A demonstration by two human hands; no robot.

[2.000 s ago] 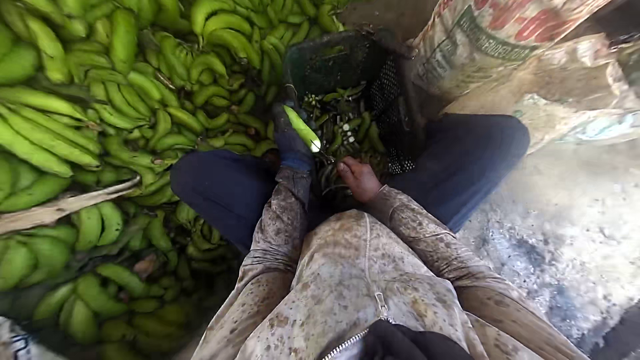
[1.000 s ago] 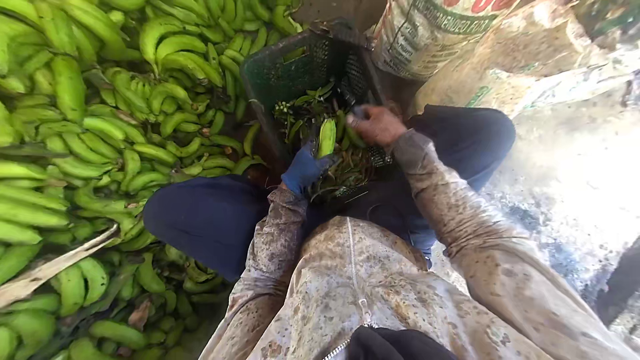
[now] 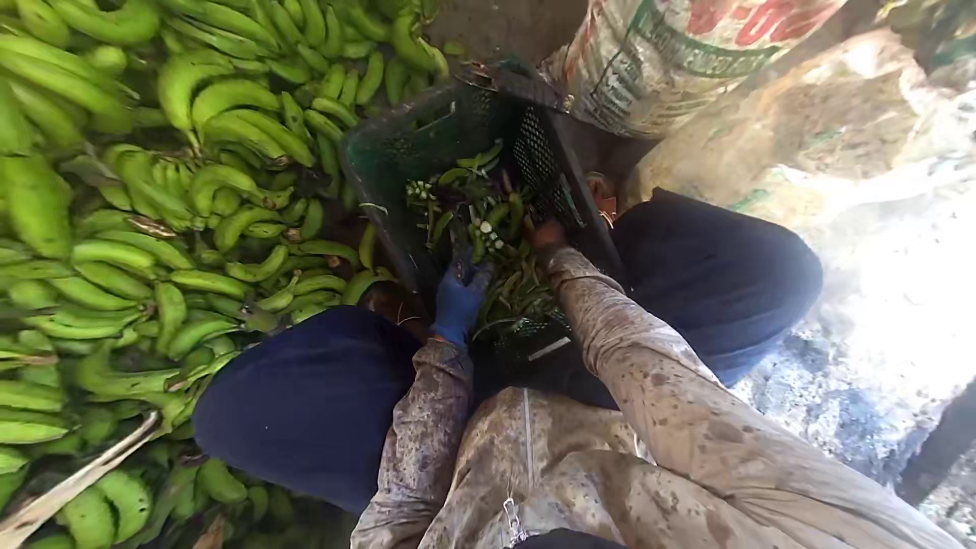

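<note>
A dark green plastic crate point(image 3: 404, 145) stands between my knees, with green peels and small pale-tipped pieces point(image 3: 488, 229) inside. My left hand point(image 3: 461, 293), in a blue glove, reaches into its near left part, fingers pointing down among the peels; whether they hold anything is hard to see. My bare right hand point(image 3: 546, 233) is low inside the crate near its right mesh wall, its fingers mostly hidden by the wrist and the dark contents. I cannot tell what it touches.
Green plantains or bananas point(image 3: 229, 114) lie in a large heap on the left. A printed woven sack point(image 3: 648, 69) stands behind the crate, a pale sack point(image 3: 808, 130) to its right. A dry pale stalk point(image 3: 84, 480) lies at the lower left. Both my knees flank the crate.
The green peeled fruit that my left hand held is no longer visible in it. Both hands are now down among the crate's contents; my right hand has moved lower from above the crate.
</note>
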